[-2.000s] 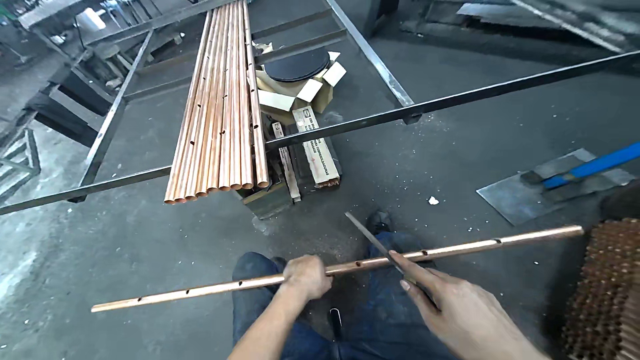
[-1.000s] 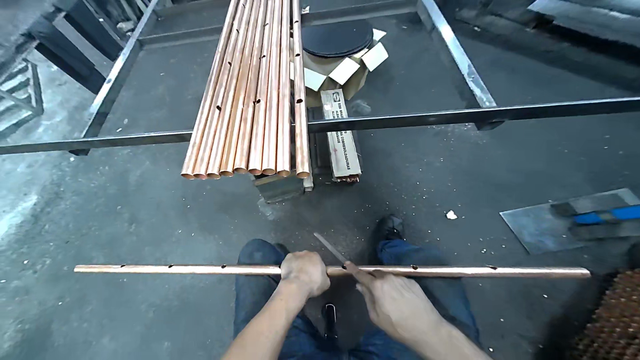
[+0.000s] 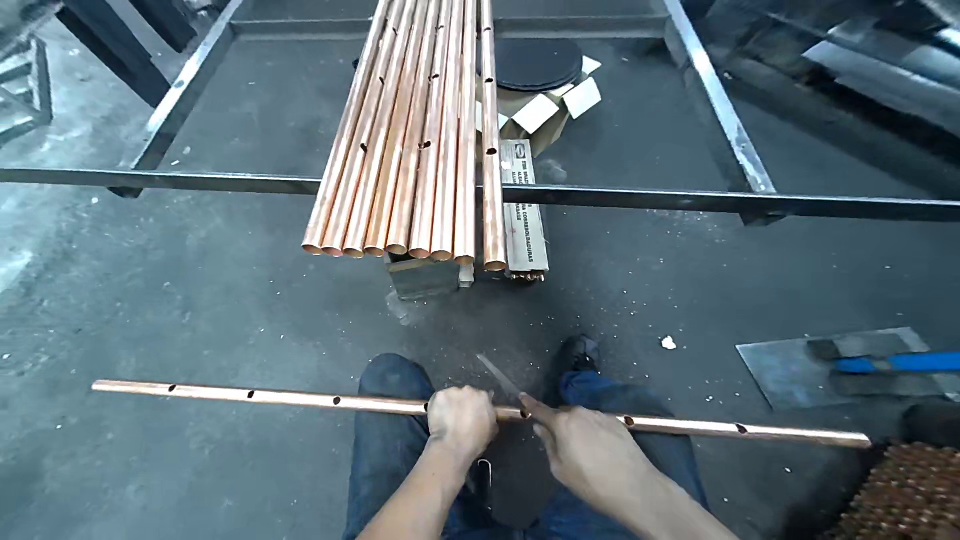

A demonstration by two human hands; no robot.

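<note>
A copper pipe [image 3: 750, 430] with several drilled holes lies crosswise over my thighs. My left hand [image 3: 460, 421] is closed around it near the middle. Just to the right, my right hand [image 3: 581, 439] grips a narrow metal file [image 3: 498, 376], whose blade points up and to the left over the pipe, at a hole between my hands. Whether the file touches the hole's edge is hard to tell. Beyond my knees, several more copper pipes [image 3: 405, 180] with holes rest side by side across a metal frame, one slightly apart from the others.
The dark metal frame [image 3: 637, 197] spans the view ahead. Near the pipes are a printed cardboard box of rods [image 3: 526, 225] and an open carton with black discs [image 3: 536, 64]. On the right lie a metal plate [image 3: 795, 367], a blue-handled tool [image 3: 900, 364] and a heap of small copper-coloured pieces [image 3: 904, 495].
The held pipe was tilted up to the right two seconds ago and now slopes slightly down to the right. The file has shifted relative to the pipe. The view has turned somewhat.
</note>
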